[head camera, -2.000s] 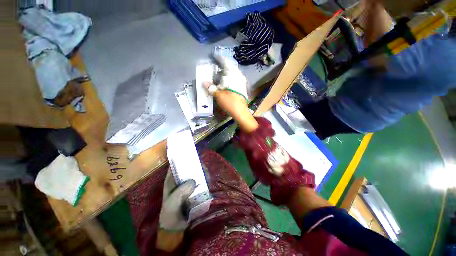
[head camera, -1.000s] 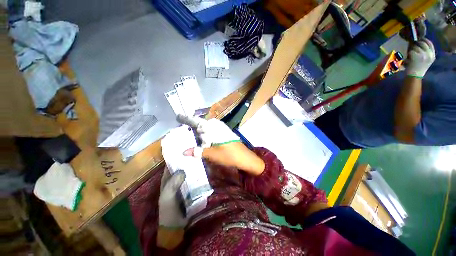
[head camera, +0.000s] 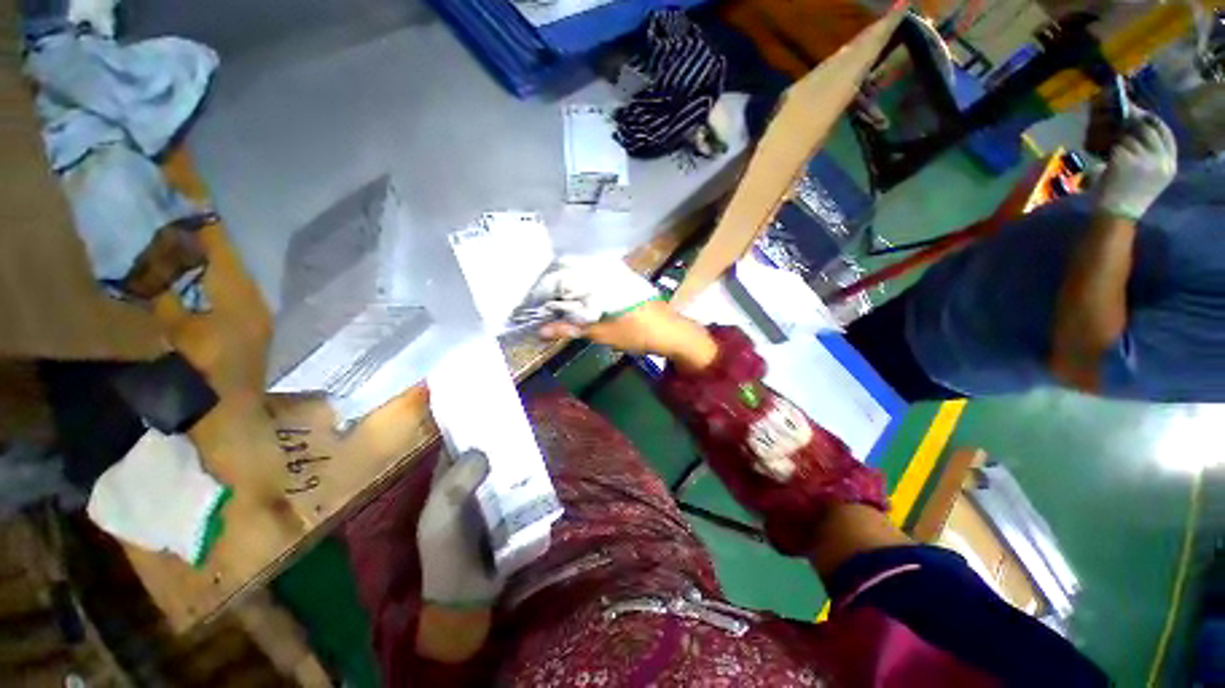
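My left hand (head camera: 460, 535), in a white-grey glove, grips the lower end of long white-silver sheet-metal brackets (head camera: 494, 437) above my lap, near the bench edge. Whether it holds one or more is unclear. My right hand (head camera: 598, 298), gloved with some bare fingertips, is at the lower right side of the loose fanned brackets (head camera: 504, 258). It is blurred, and its hold on them cannot be made out. A nested stack of brackets (head camera: 343, 289) stands on the bench to the left. A small group of parts (head camera: 594, 151) lies farther back.
Blue-edged trays (head camera: 517, 54) and a striped cloth (head camera: 672, 88) are at the far side. A cardboard divider (head camera: 793, 148) stands at the right bench edge. A crumpled rag (head camera: 114, 121) and spare glove (head camera: 159, 497) lie left. A person in blue (head camera: 994, 296) stands at right.
My right hand moved from the left bench edge over the boards to the cardboard side, came back to the held brackets, then went out to the loose ones. My left hand keeps its grip.
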